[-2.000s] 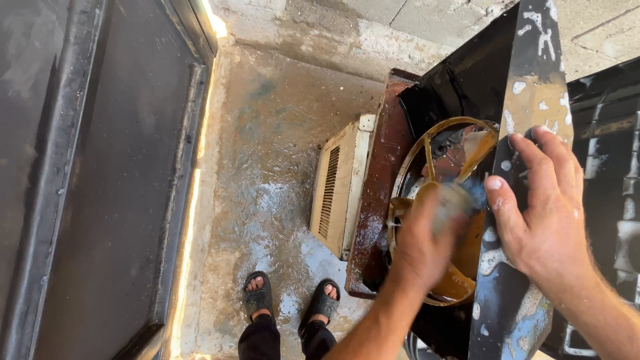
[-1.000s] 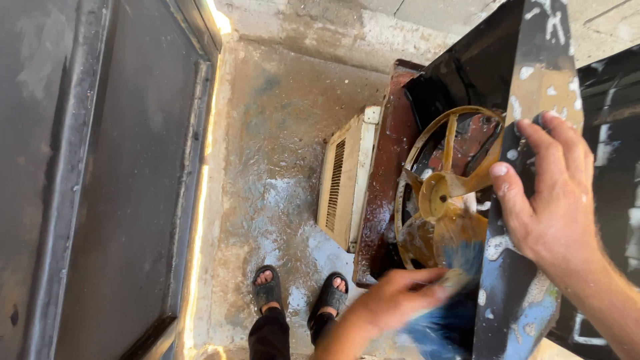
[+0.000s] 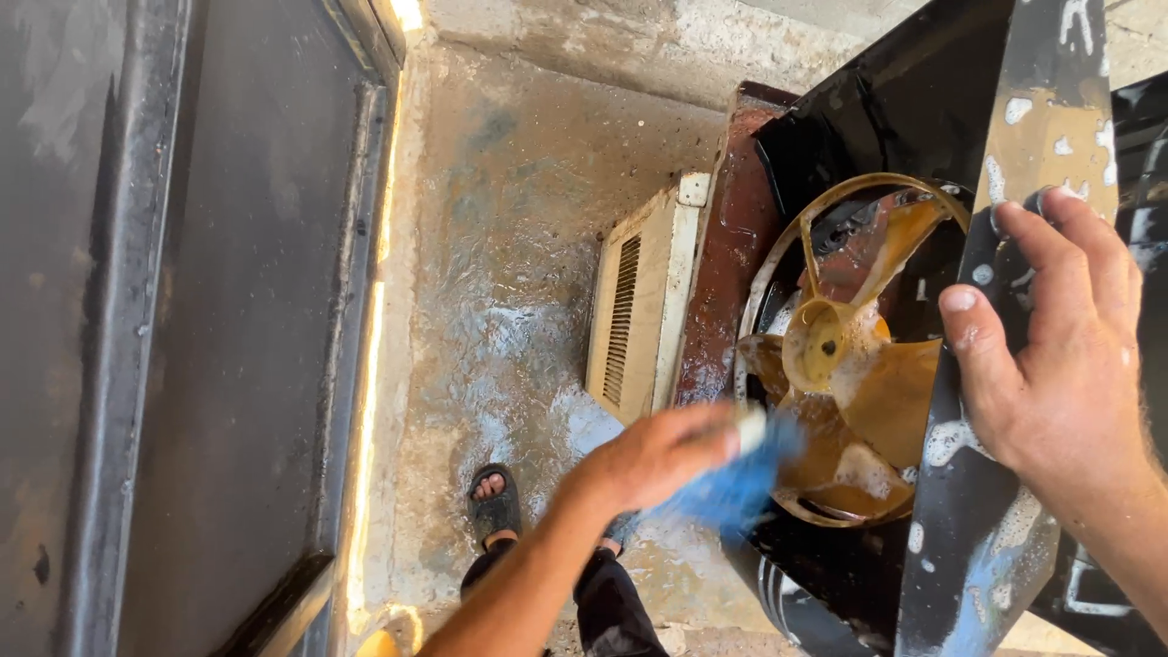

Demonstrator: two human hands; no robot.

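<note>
A soapy amber plastic fan with a ring around its blades sits in a black metal housing. My left hand is beside the ring's lower left, its fingers closed on a pale-and-blue scrubbing thing, blurred by motion; whether it is a brush or a cloth I cannot tell. My right hand rests spread on the housing's foam-spotted edge panel, right of the fan, holding nothing. Under the housing is a reddish-brown metal base.
A cream vented panel leans against the base on the wet concrete floor. A dark metal door stands at the left, a concrete wall beyond. My sandalled feet are below, and a dark rounded container sits under the housing.
My left hand and the scrubbing thing have moved from over the fan to its lower left side. My right hand has stayed on the edge panel.
</note>
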